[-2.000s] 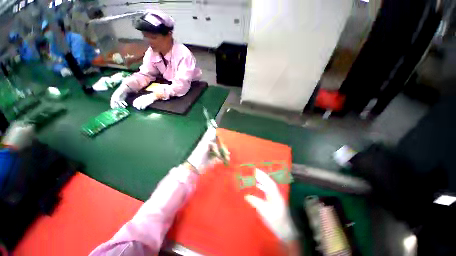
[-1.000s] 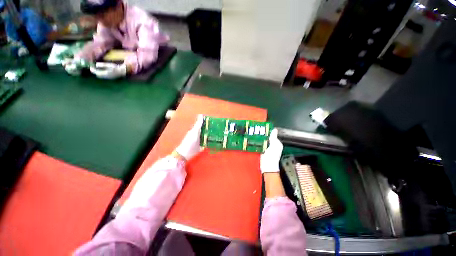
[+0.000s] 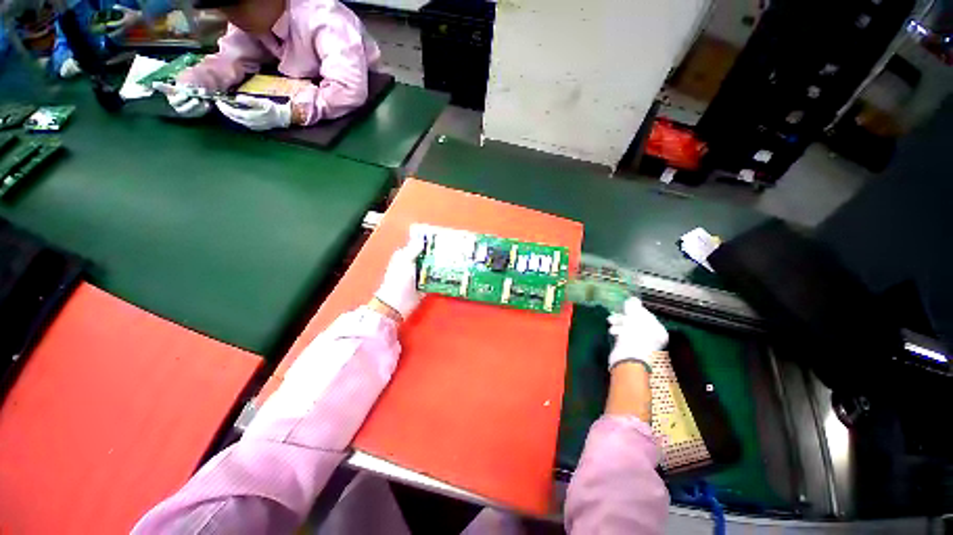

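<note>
A green circuit board (image 3: 491,274) is held above the red mat, component side up, with a black chip and white parts showing. My left hand (image 3: 401,280), in a white glove, grips its left end. My right hand (image 3: 637,332), also gloved, is off the board to the right, over the black box. Its fingers hold a blurred, pale-green, see-through piece (image 3: 601,284), apparently the checking template. This piece reaches toward the board's right end; I cannot tell whether they touch.
The red mat (image 3: 460,402) lies before me, with a second red mat (image 3: 115,408) at left. A perforated strip (image 3: 677,418) lies in the black box (image 3: 716,418). A metal rail (image 3: 690,303) runs at right. A person in pink (image 3: 314,52) works across the green bench.
My right hand has let go of the board's right end and moved right, now with the pale-green piece. The slotted plate beside the perforated strip no longer shows. My left hand still holds the board.
</note>
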